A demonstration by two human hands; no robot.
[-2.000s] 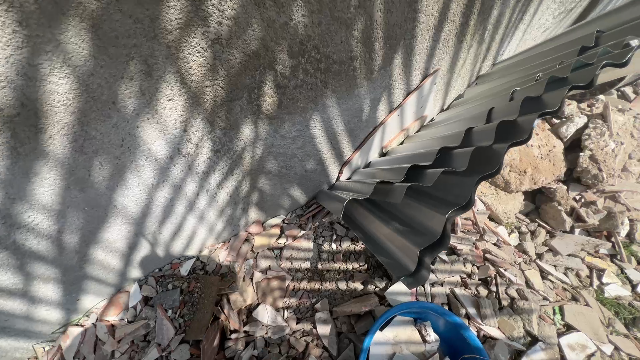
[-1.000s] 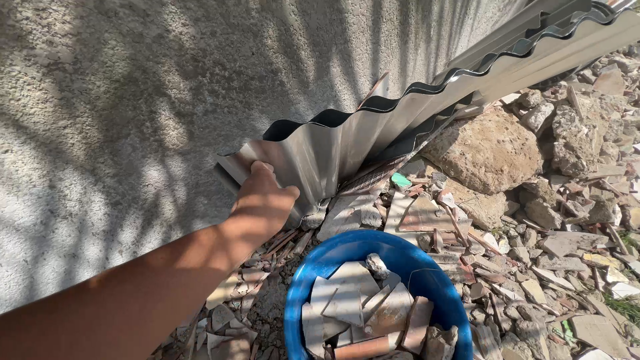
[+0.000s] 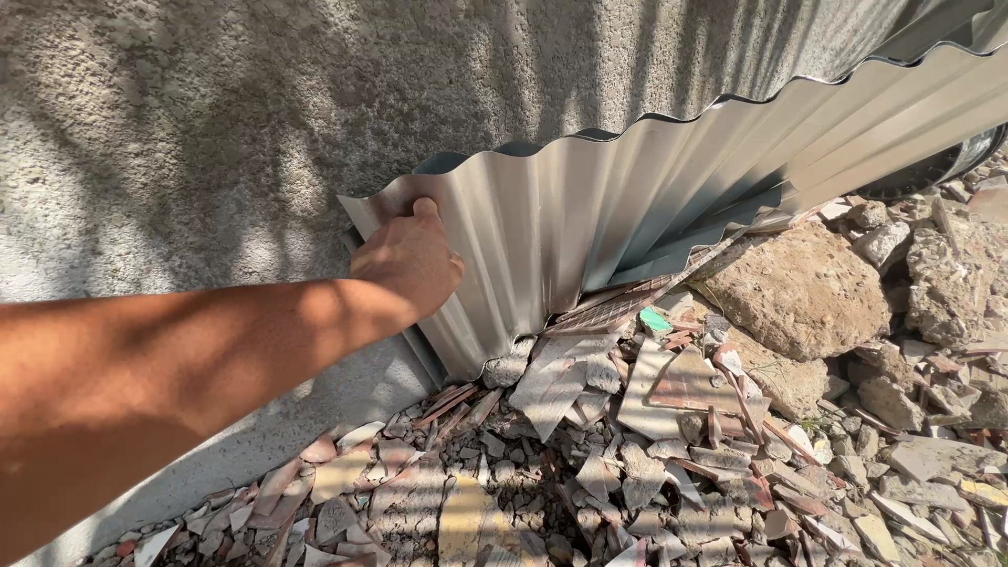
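Observation:
My left hand [image 3: 409,256] reaches in from the left and presses on the near end of a corrugated metal sheet [image 3: 567,213], thumb on its pale face; the other fingertips are hidden. The sheet stands tilted up near the rough wall, its wavy edge running to the upper right. Below its far part a dark folded piece of corrugated sheet [image 3: 685,244] shows, with a ribbed broken tile [image 3: 602,311] under it. Its bottom corner meets the rubble beside a small grey stone [image 3: 506,366]. My right hand is out of view.
A rough rendered wall [image 3: 236,142] fills the upper left. Broken tiles [image 3: 551,386] and rubble cover the ground. Large stone chunks [image 3: 795,291] lie at the right, near a dark round-edged object [image 3: 929,169] partly under the sheet.
My left hand came into view and took the sheet's near end. The sheet, earlier lying lower with its dark face up, now stands tilted with its pale face showing. The blue bucket has left the view.

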